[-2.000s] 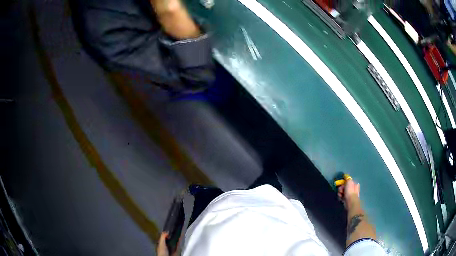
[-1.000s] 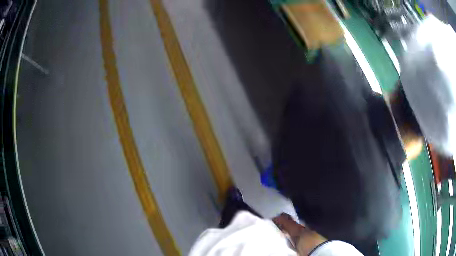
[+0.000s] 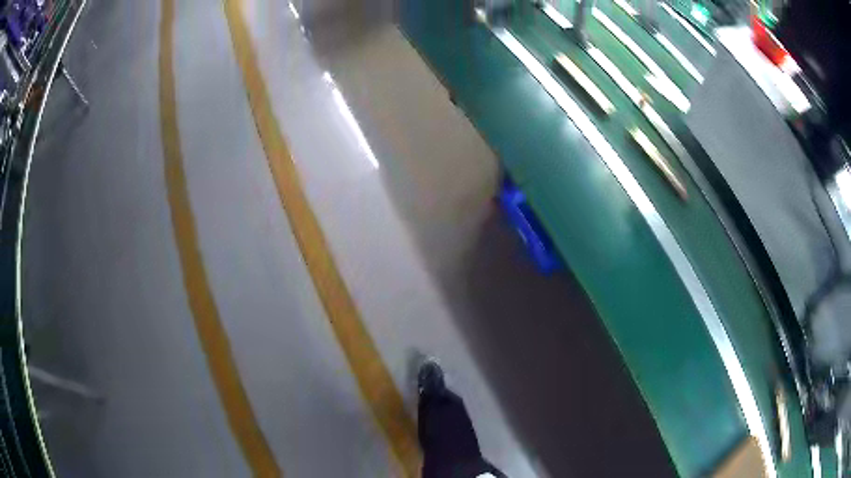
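Note:
Neither of my hands is in the picture. The nearest thing in front of me on the right is a long green bench (image 3: 597, 271) with a pale strip (image 3: 644, 201) running along it. Narrow pale bars lie on the green surface beyond the strip, one near the top (image 3: 584, 84) and one lower down (image 3: 659, 163). A brown piece, cut off by the bottom edge, shows on the bench (image 3: 737, 462). The view is somewhat blurred.
A blue stool (image 3: 529, 229) sits under the bench edge. A grey aisle floor with two yellow lines (image 3: 313, 252) runs along the left. My dark leg and shoe (image 3: 431, 373) show at the bottom. A grey panel (image 3: 756, 159) and a red object (image 3: 773, 47) are at the right.
The view has moved along the bench. My arms and the dark-clothed person have left the picture. The blue stool and the green bench now show clearly.

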